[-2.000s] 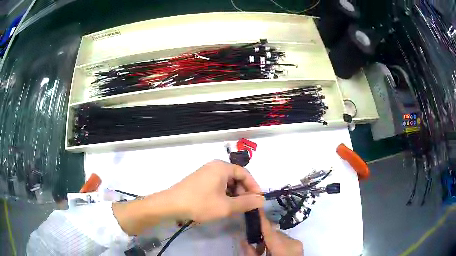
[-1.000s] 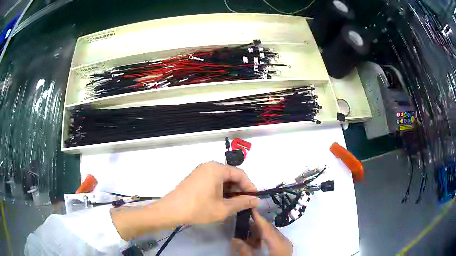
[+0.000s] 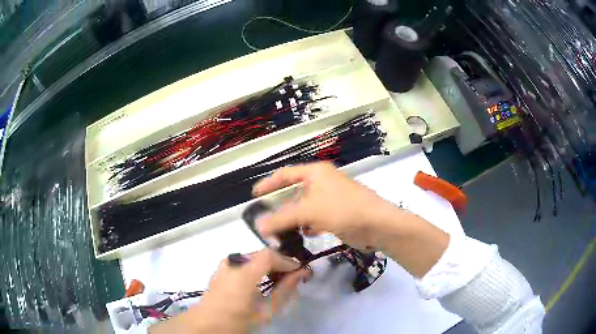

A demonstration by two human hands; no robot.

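The wire harness (image 3: 327,252) lies across the white board, with black and small white connectors (image 3: 374,266) at its right end. My left hand (image 3: 238,290) grips the harness near the middle, below a small black piece. My right hand (image 3: 327,202) reaches in from the right, above the harness, and holds a dark, blurred roll that looks like harness tape (image 3: 257,215). Dark tape or wire shows between the hands, but my fingers and blur hide the exact contact. The harness's left wires enter the white fixture (image 3: 122,316) at lower left.
The cream parts tray (image 3: 104,251) with black and red leads stands behind the board. Orange clamps are at the board's right (image 3: 440,190) and left (image 3: 134,288). Spare tape rolls (image 3: 400,62) and a grey keypad device (image 3: 474,111) stand at upper right.
The view has tilted and shifted. My right hand has risen from below the harness to above it, with the roll. My left hand has moved left and lower along the harness.
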